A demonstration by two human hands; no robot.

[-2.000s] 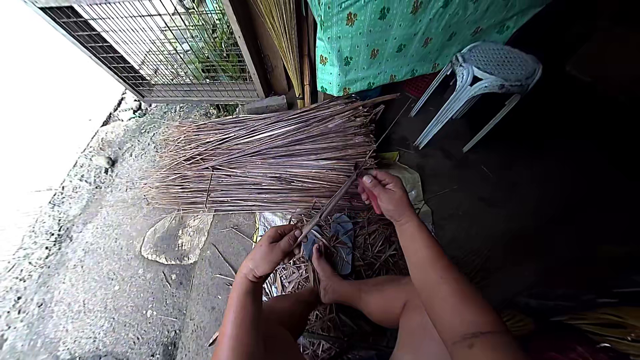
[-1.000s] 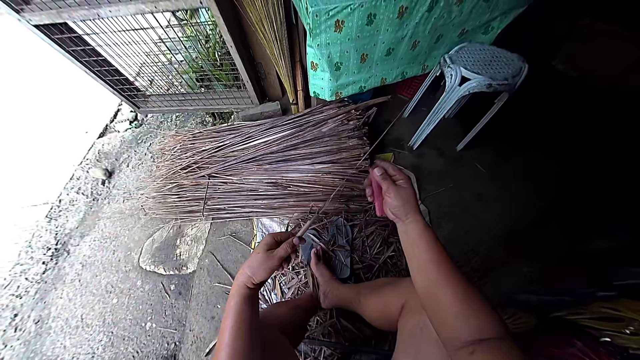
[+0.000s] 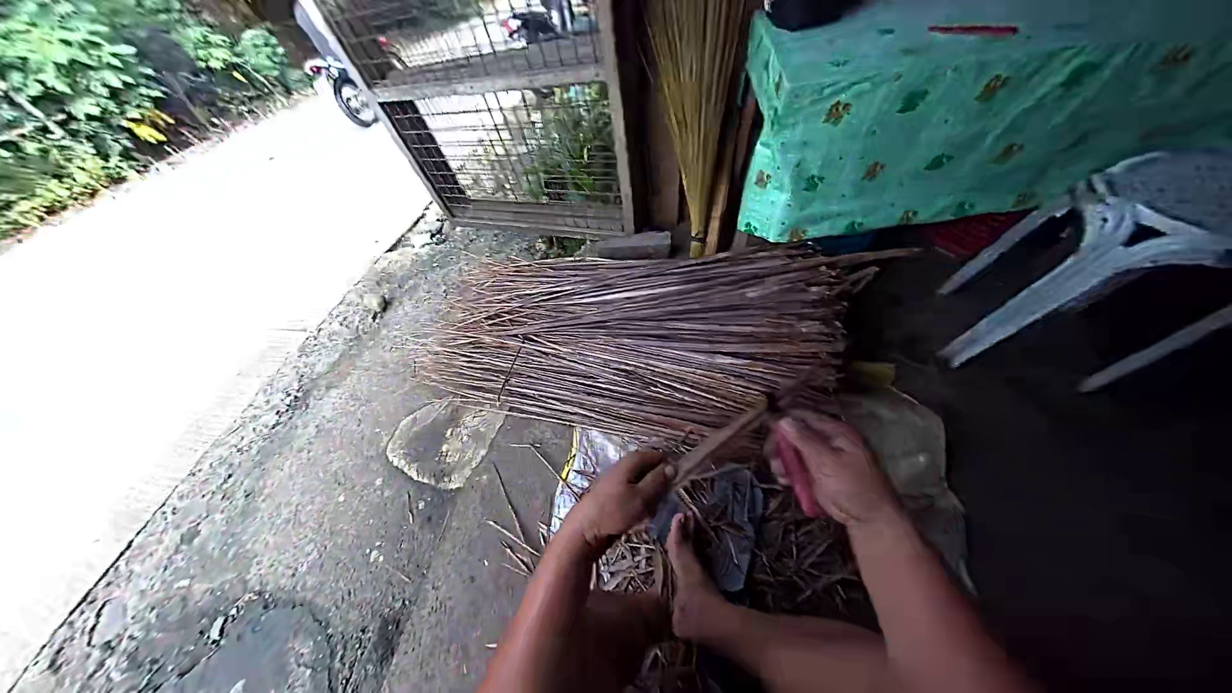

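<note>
My left hand [image 3: 621, 496] pinches the near end of a flat brown strip of dried plant stalk [image 3: 717, 445]. The strip slants up and right toward my right hand [image 3: 835, 469], which is closed around a red handle [image 3: 797, 472]; the tool's working end is blurred, so its kind cannot be told. Just beyond both hands lies a large pile of long dried brown stalks [image 3: 626, 327]. Short cut scraps [image 3: 804, 558] are strewn below the hands, around my bare foot [image 3: 688, 577] and a grey-blue slipper [image 3: 736, 525].
A pale sack [image 3: 900, 443] lies right of the hands. A white plastic stool [image 3: 1088, 245] and a table with a green patterned cloth [image 3: 895, 135] stand at the upper right. Behind the pile are a stick broom [image 3: 698, 115] and a wire-mesh gate [image 3: 515, 106]. Rough concrete [image 3: 318, 481] extends leftward.
The view has shifted, showing more of the road and plants at the left. A thin strand stretched between my hands one second ago; now a wider strip is there.
</note>
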